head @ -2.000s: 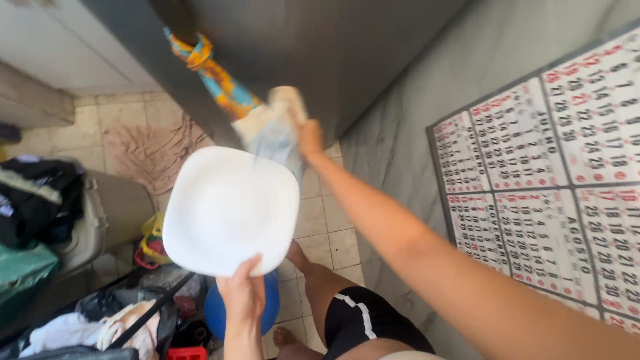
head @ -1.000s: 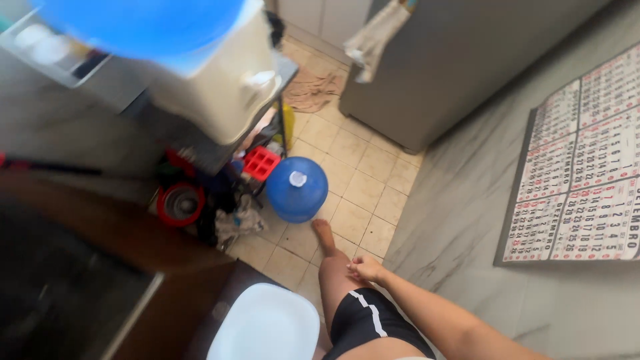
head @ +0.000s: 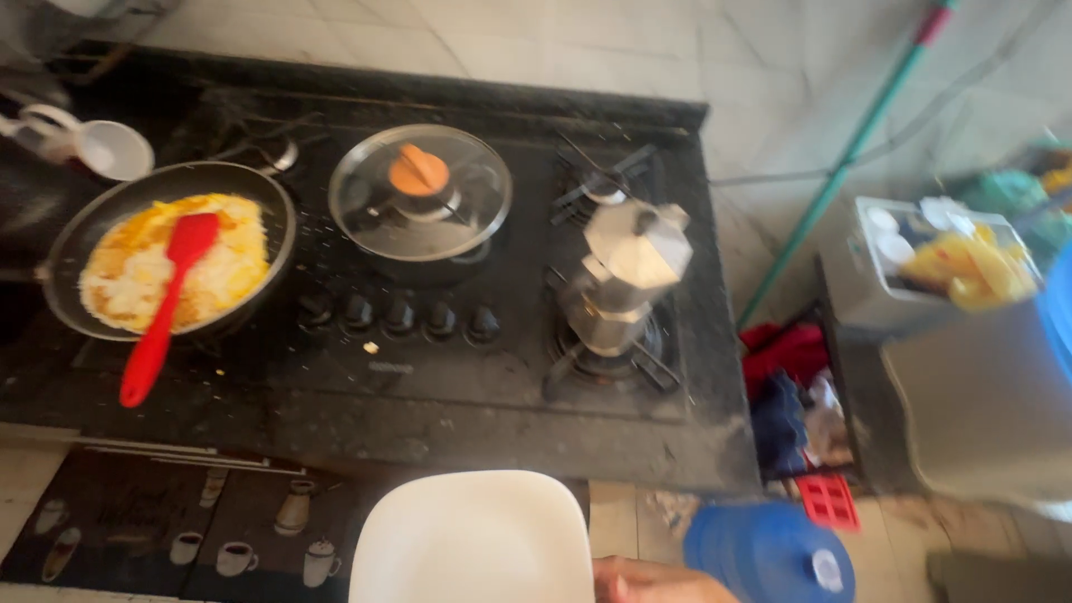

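Note:
A white rounded-square plate (head: 473,544) is at the bottom edge of the view. My right hand (head: 662,583), partly cut off by the frame, grips its right edge. My left hand is out of view. Left on the black cooktop, a frying pan (head: 280,243) holds a yellow and white egg-like food (head: 134,276), with a red spatula (head: 172,293) lying across it. A glass lid (head: 368,218) with an orange knob rests at the middle of the cooktop. A metal moka pot (head: 615,293) stands on the front right burner.
White cups (head: 117,151) are behind the pan. A green pole (head: 846,159) leans at the wall. To the right are a bin with a yellow bag (head: 963,264), a blue water jug (head: 745,548) and a red plastic rack (head: 827,501). A patterned mat (head: 268,536) lies below the counter.
The view has swung from the refrigerator and floor to the cooktop. My right hand was at a hanging cloth, then empty near my leg; now it is at the plate, which my left hand held earlier.

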